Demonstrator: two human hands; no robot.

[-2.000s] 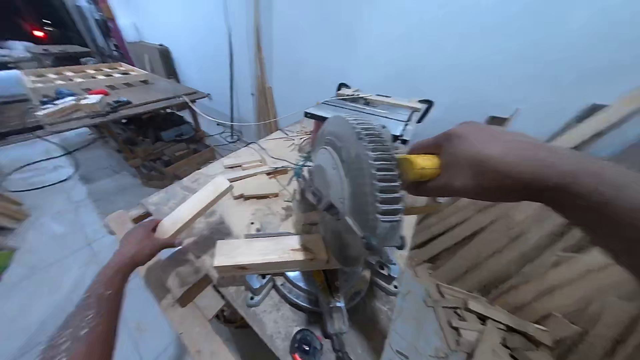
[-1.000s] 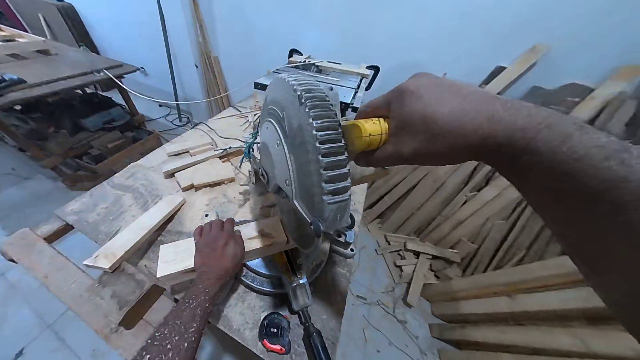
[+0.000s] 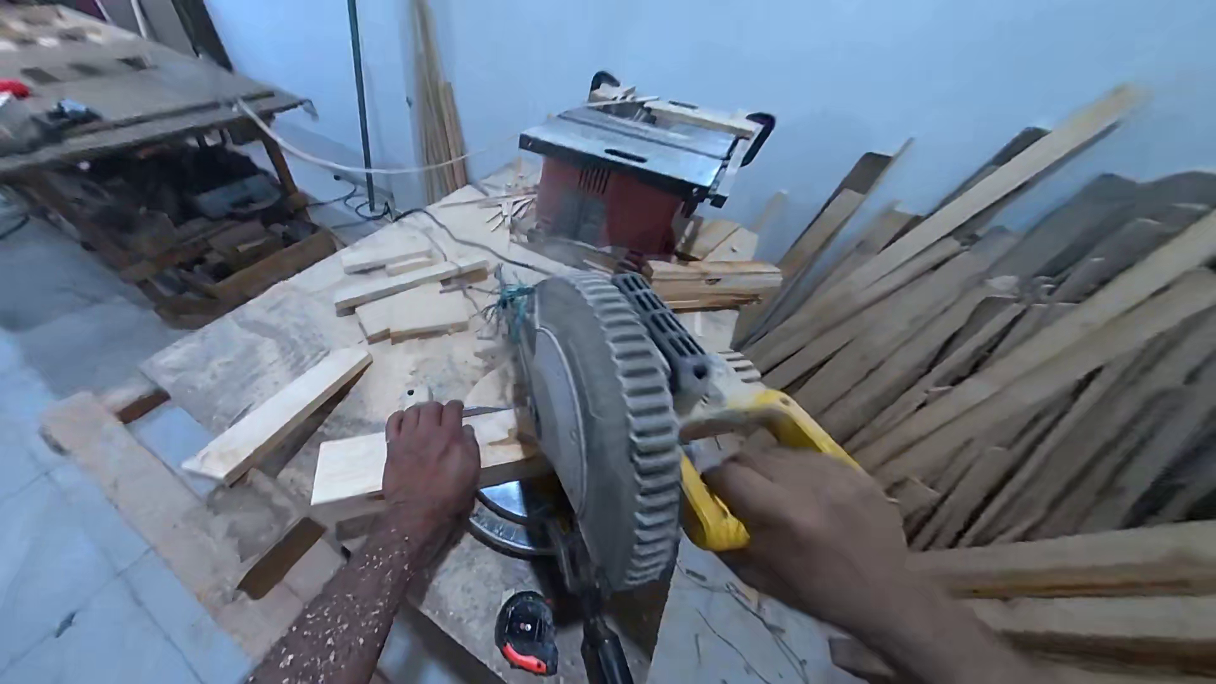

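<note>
A miter saw [image 3: 608, 427] with a grey ribbed guard stands at the middle of the view, its head low over a wooden board [image 3: 351, 468]. My left hand [image 3: 432, 461] presses on this board, left of the guard, with the forearm speckled with sawdust. The fingers of my right hand [image 3: 798, 513] are wrapped around the saw's yellow handle [image 3: 712, 508]. The guard hides the blade and the board's right end. Another wooden piece [image 3: 285, 413] lies to the left of my left hand. A tape measure [image 3: 526, 632] rests in front of the saw.
Offcuts [image 3: 418, 309] lie on the plywood bench top behind the board. A red table saw [image 3: 617, 180] stands at the back. Many planks [image 3: 950, 351] lean against the wall at right, with thick beams [image 3: 1092, 560] nearer. A second workbench [image 3: 142, 104] is at upper left.
Two seconds ago my left hand held the piece at left; it now rests on the board at the saw. Since one second ago my right hand has brought the saw head down.
</note>
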